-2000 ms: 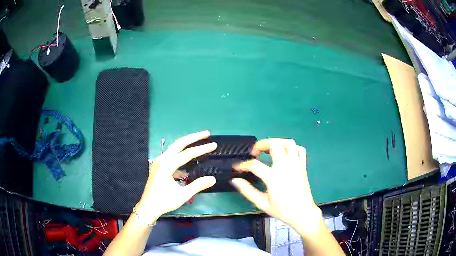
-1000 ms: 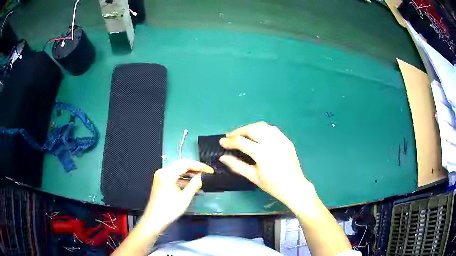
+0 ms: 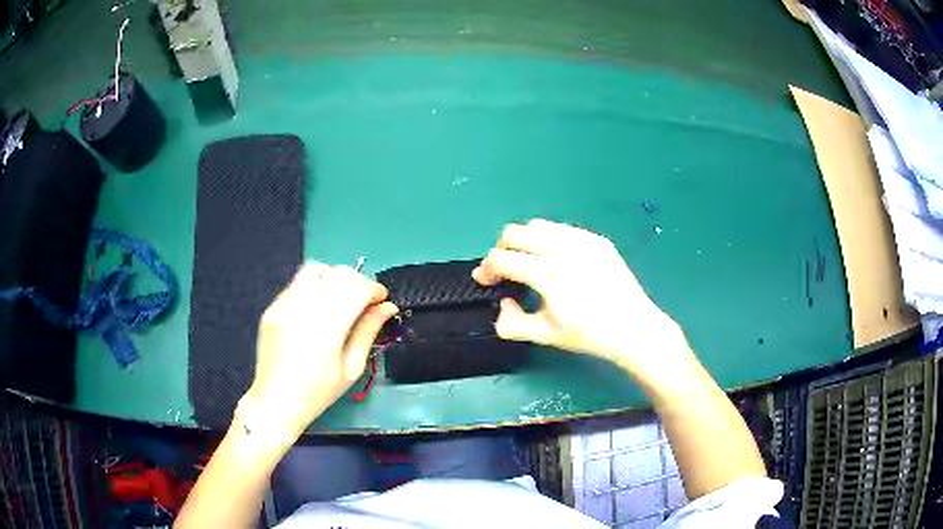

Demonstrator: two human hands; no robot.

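Observation:
A black textured wrap sheet [image 3: 439,284] lies folded over a dark unit near the bench's front edge, with a flat black part [image 3: 455,359] below it. My left hand [image 3: 321,325] pinches the sheet's left end between thumb and fingers. Red lead wires [image 3: 369,380] hang out beside that hand. My right hand [image 3: 564,289] holds the sheet's right end, fingers on top and thumb at the near side. The unit inside is mostly hidden. A long black stack of wrap sheets [image 3: 248,269] lies left of my hands.
A wired black cylinder [image 3: 124,126] and a pale post [image 3: 196,52] stand at the back left. A large black roll [image 3: 43,248] and a crumpled blue tie [image 3: 124,294] lie at far left. Cardboard [image 3: 853,227] lies at right. Crates [image 3: 874,444] sit below the bench edge.
My left hand has moved up to the sheet's left end. The sheet's far edge is now raised and folded over, and red wires show at its left. My right hand has shifted right.

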